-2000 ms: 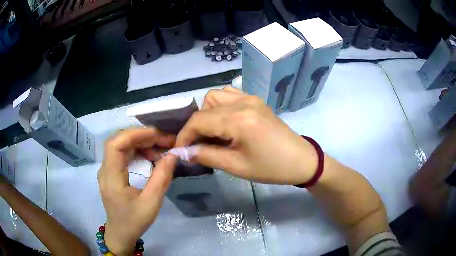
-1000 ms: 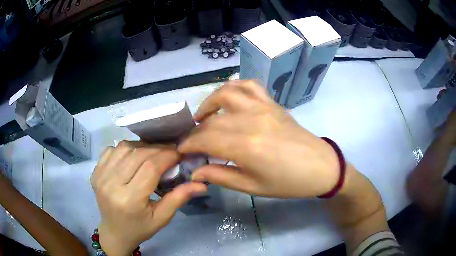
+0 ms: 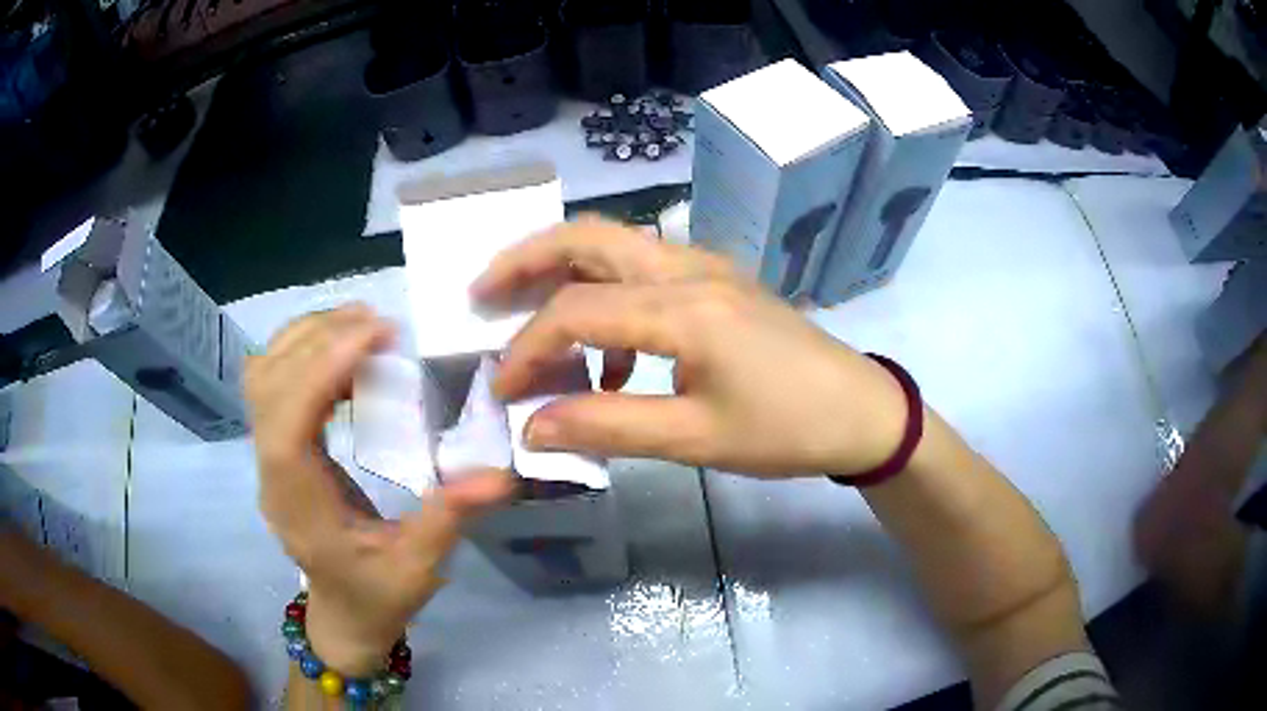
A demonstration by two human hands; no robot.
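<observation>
An open carton (image 3: 556, 545) stands upright in front of me, a dark device printed on its front. Its wide white top flap (image 3: 479, 222) stands up at the back and a side flap (image 3: 393, 417) spreads to the left. A whitish wrapped piece (image 3: 475, 433) shows in the mouth. My left hand (image 3: 341, 472) curves around the left side of the mouth, thumb at its front edge, fingers apart. My right hand (image 3: 709, 368) is over the right side, thumb on a white panel; its fingertips are blurred, and whether they grip anything is unclear.
Two closed cartons (image 3: 785, 195) stand behind my right hand. An open carton (image 3: 174, 340) leans at the left. Small round parts (image 3: 639, 128) and dark cups (image 3: 417, 114) lie behind. Other people's arms show at lower left (image 3: 111, 625) and right (image 3: 1209, 458).
The carton's top flap has swung upright and shows its white face. The dark mouth now shows a white wrapped piece and white panels. My left hand's fingers have spread from the thumb.
</observation>
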